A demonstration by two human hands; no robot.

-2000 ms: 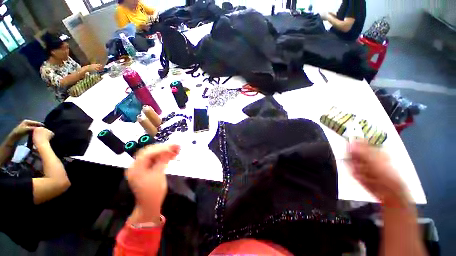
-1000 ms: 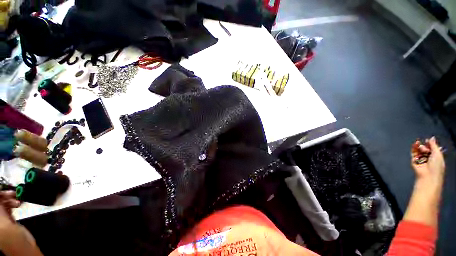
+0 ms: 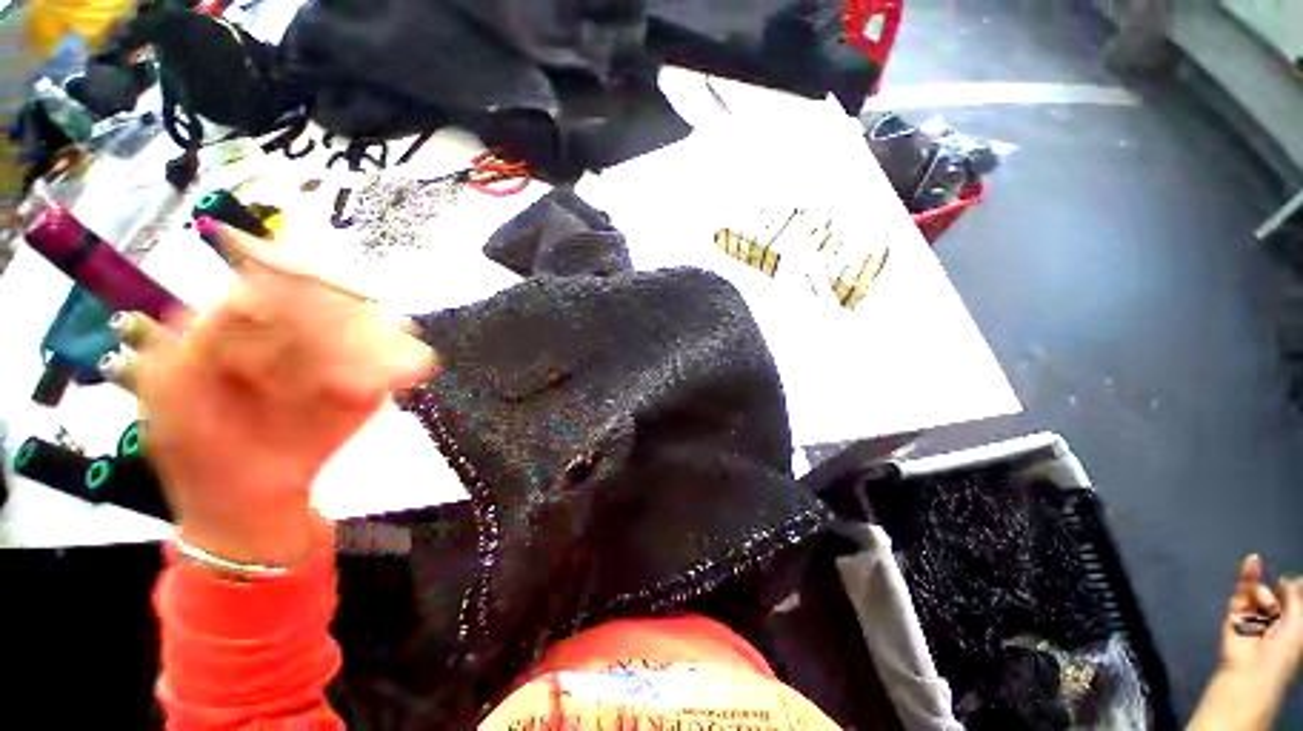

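A dark textured garment [image 3: 629,386] with a glinting beaded edge lies over the table's front edge and down onto my lap. A small shiny spot shows near its middle. My left hand [image 3: 286,386] is raised over the left of the table, blurred, with bent fingers; whether it holds anything cannot be told. My right hand [image 3: 1263,614] is far out at the lower right, partly cut off by the picture's edge, its fingers bent around a small dark object. Neither hand touches the garment. No needle or thread can be made out.
On the white table [image 3: 915,343] are green-ended black cones [image 3: 65,464], a pink bottle [image 3: 100,264], a silvery heap [image 3: 393,212], orange-red scissors [image 3: 497,174] and striped bundles [image 3: 746,251]. Black garments [image 3: 472,64] lie behind. A crate [image 3: 986,571] with dark contents stands at the right.
My left hand has come up from the lower left edge over the table and covers the phone. My right hand sits lower and further right in view. The view has shifted slightly left.
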